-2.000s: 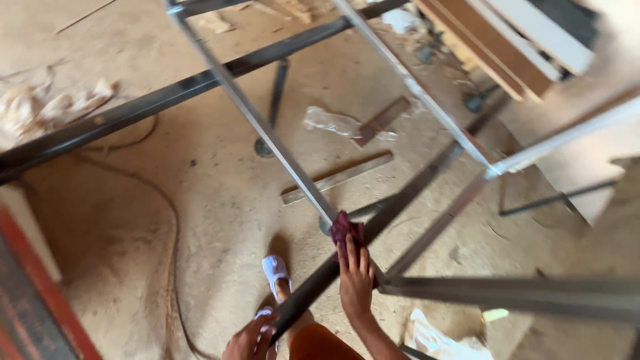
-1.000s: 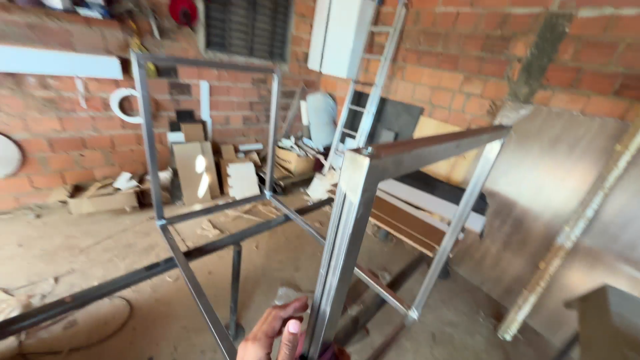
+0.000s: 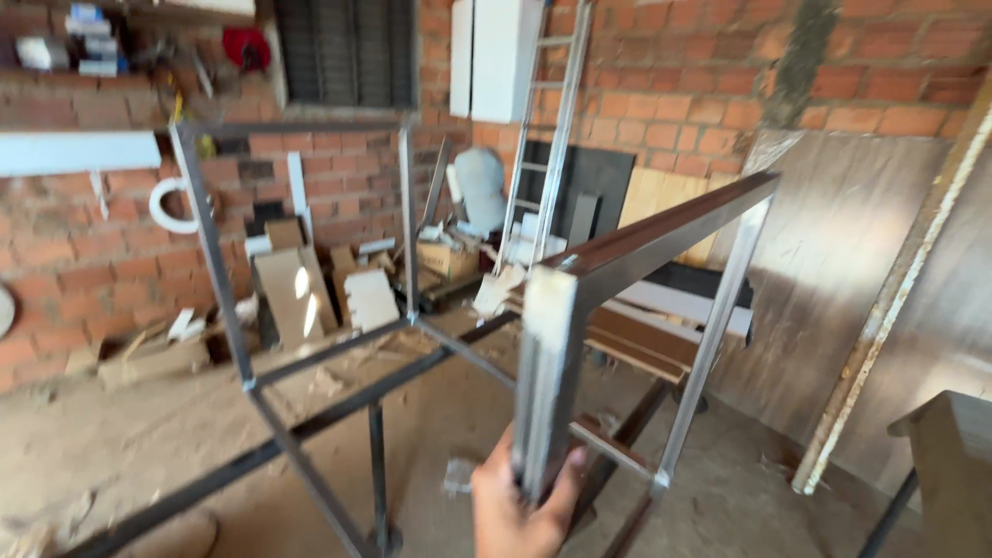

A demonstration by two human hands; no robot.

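My left hand (image 3: 527,496) is closed around the lower part of the nearest upright post (image 3: 546,372) of a welded steel tube frame, its thumb on the right side. The post's top corner is pale and shiny, and a dark reddish-brown tube (image 3: 674,225) runs back from it to another upright (image 3: 717,341). Farther left, two more uprights (image 3: 213,256) carry a top bar, with lower bars joining them at the bottom corners. A long dark bar (image 3: 256,457) crosses beneath the frame. My right hand is out of view.
An aluminium ladder (image 3: 554,147) leans by the brick wall. Cardboard and board scraps (image 3: 294,294) lie along the wall. Brown boards (image 3: 643,341) stand behind the frame. At right are a rusty pole (image 3: 891,310), a large panel (image 3: 821,271) and a table corner (image 3: 945,442).
The view has swung up from the floor to the frame and walls. Two seconds ago my right hand held a dark red cloth on the bar; neither shows now. My left hand now wraps the post.
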